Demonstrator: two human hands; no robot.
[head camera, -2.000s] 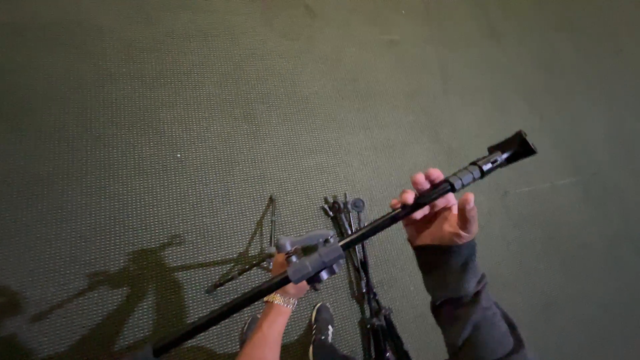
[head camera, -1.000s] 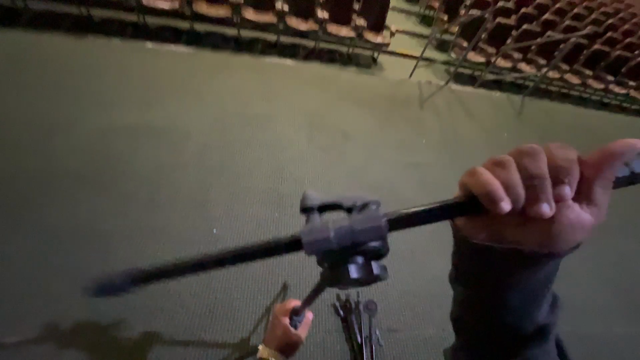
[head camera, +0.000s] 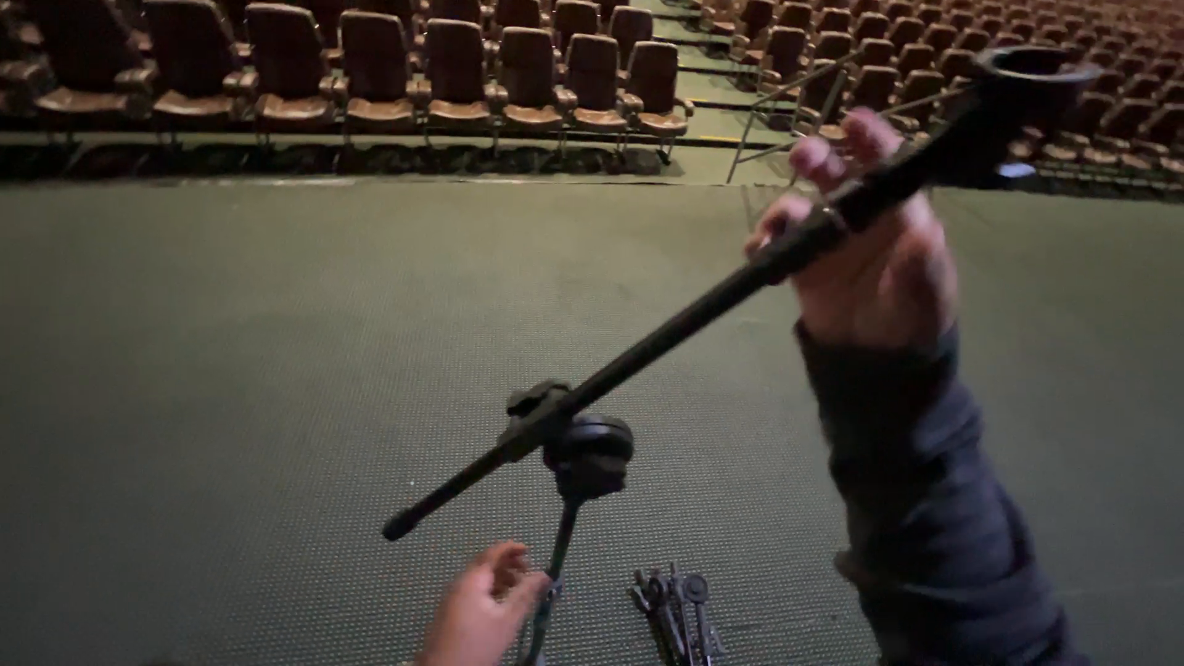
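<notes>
A black microphone stand's boom arm (head camera: 666, 338) slants from lower left to upper right, with a dark clip (head camera: 1027, 102) at its raised end. The boom passes through a swivel clamp (head camera: 587, 449) atop the upright pole (head camera: 561, 546). Behind the boom near the clip is my right hand (head camera: 874, 250), palm toward it, fingers apart and loosely curled; whether it grips is unclear. My left hand (head camera: 490, 601) is beside the pole, fingers partly curled; contact with the pole is hard to tell. The stand's base is out of view.
Several folded black stands (head camera: 675, 610) lie in a bundle on the green textured floor (head camera: 277, 370), right of the pole. Rows of brown theater seats (head camera: 458, 74) line the far edge, with a metal railing (head camera: 786, 111) beside a stepped aisle.
The boom has become steeper, with its clip end raised. My right hand, wrapped around the boom a second ago, has loosened its fingers. The view has tilted up toward the seats.
</notes>
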